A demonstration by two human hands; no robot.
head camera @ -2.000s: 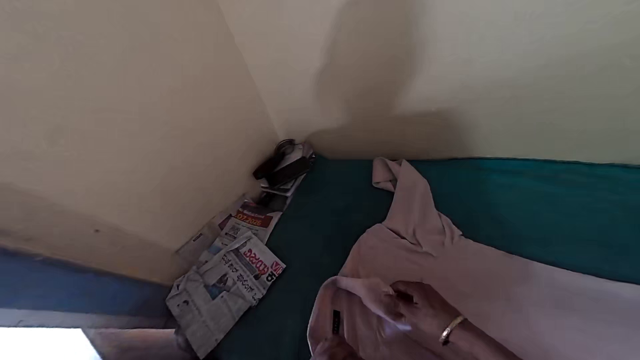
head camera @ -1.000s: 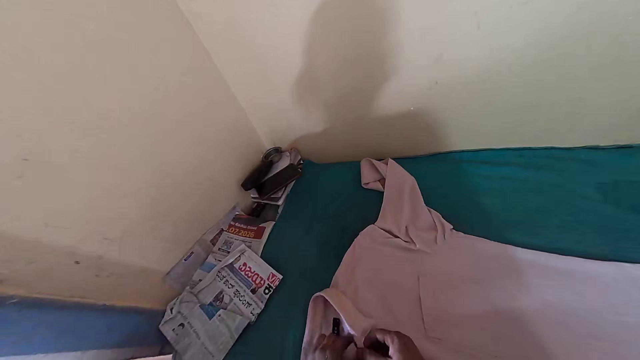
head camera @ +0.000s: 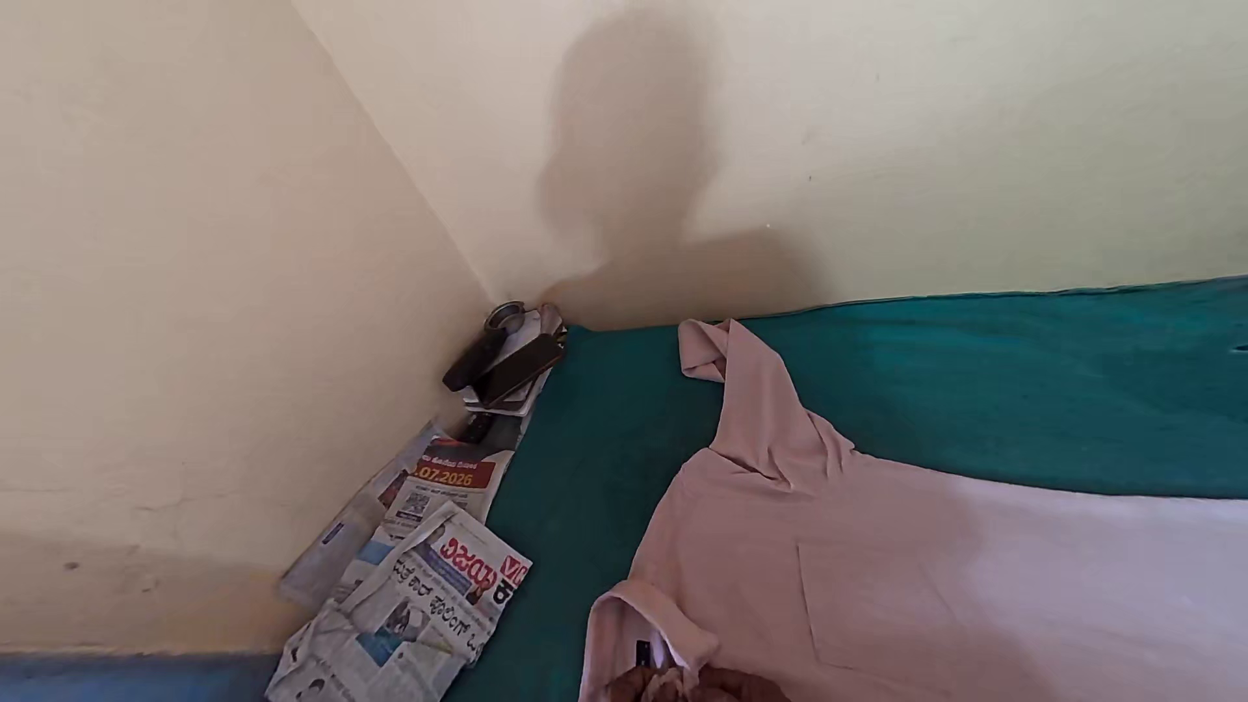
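Note:
A pale pink collared shirt (head camera: pixel 897 565) with a chest pocket lies spread on a green cloth (head camera: pixel 975 390), one sleeve reaching toward the wall and its cuff folded over. At the bottom edge, my left hand (head camera: pixel 632 685) and my right hand (head camera: pixel 736 685) are close together at the front of the collar (head camera: pixel 673 624), fingers pinching the shirt's fabric. Only the fingers show; the rest of both hands is cut off by the frame. A dark label shows inside the neck, just above my left fingers.
Folded newspapers (head camera: pixel 409 614) lie along the left side of the green cloth. Farther back in the corner, a dark flat case (head camera: pixel 522 370), another black object (head camera: pixel 475 359) and a round metal item (head camera: pixel 506 316) rest on a small pile of papers. Plain walls stand behind and at left.
My right hand, farther over the shirt two seconds ago with its bangle showing, has drawn in beside my left hand at the collar. Both hands now sit lower in view.

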